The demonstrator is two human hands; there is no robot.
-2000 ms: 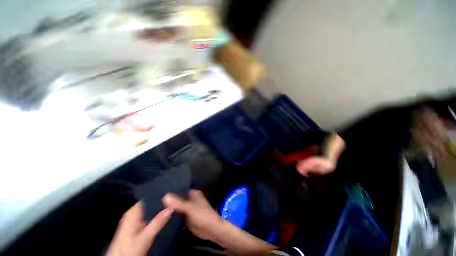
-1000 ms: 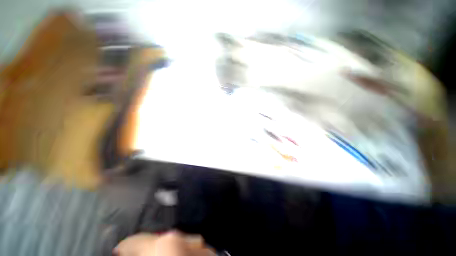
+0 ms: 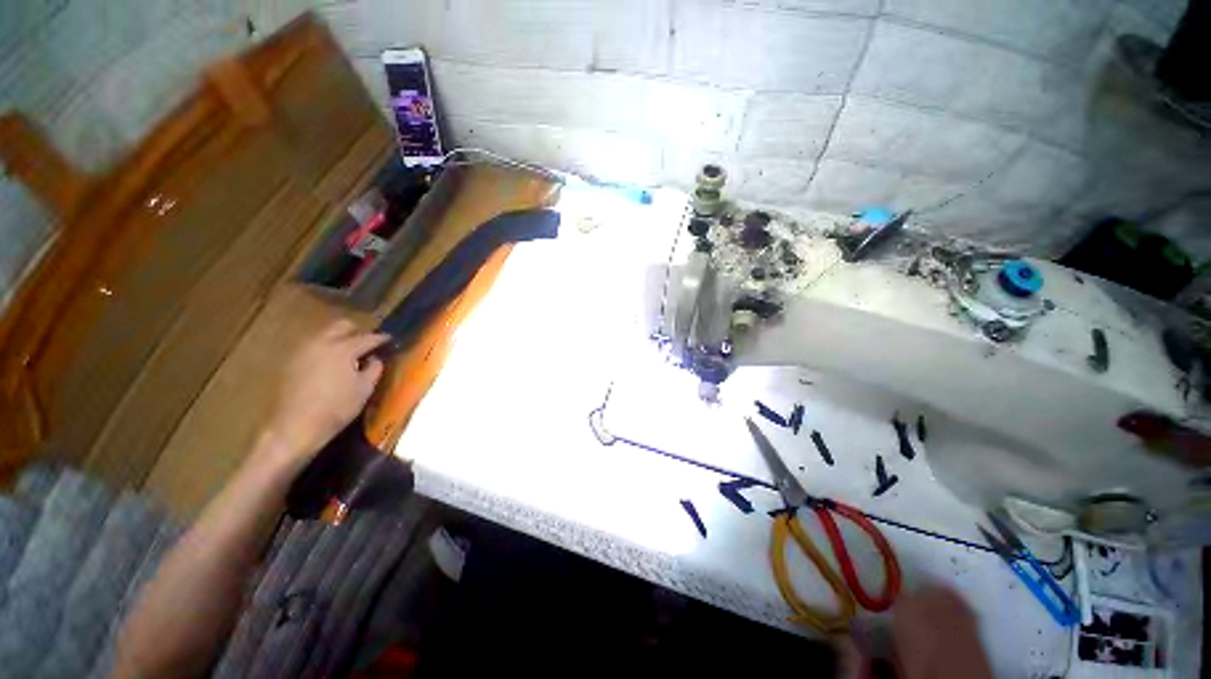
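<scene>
A long curved dark fabric band (image 3: 445,285) lies on the cardboard-covered extension at left. My left hand (image 3: 325,398) is on it, fingers curled at its middle; the lower part runs beside and partly behind the hand. My right hand (image 3: 936,637) is blurred at the bottom edge, just below the scissors (image 3: 804,511) with one yellow and one red-orange handle. Whether it touches them or holds anything cannot be told. The white sewing machine head (image 3: 850,312), dusted with lint, stands at right, its lit presser foot (image 3: 711,385) over the table.
Black trimmings (image 3: 822,447) are scattered on the white table (image 3: 531,438). Blue-handled snips (image 3: 1036,570) lie at right beside a small box (image 3: 1116,637). A grey tray (image 3: 379,239), an upright phone (image 3: 412,106) and a taped cardboard panel (image 3: 173,279) stand at left.
The view has swung left and then steadied over the table. My left hand has moved onto the band at left. My right hand now shows near the scissors.
</scene>
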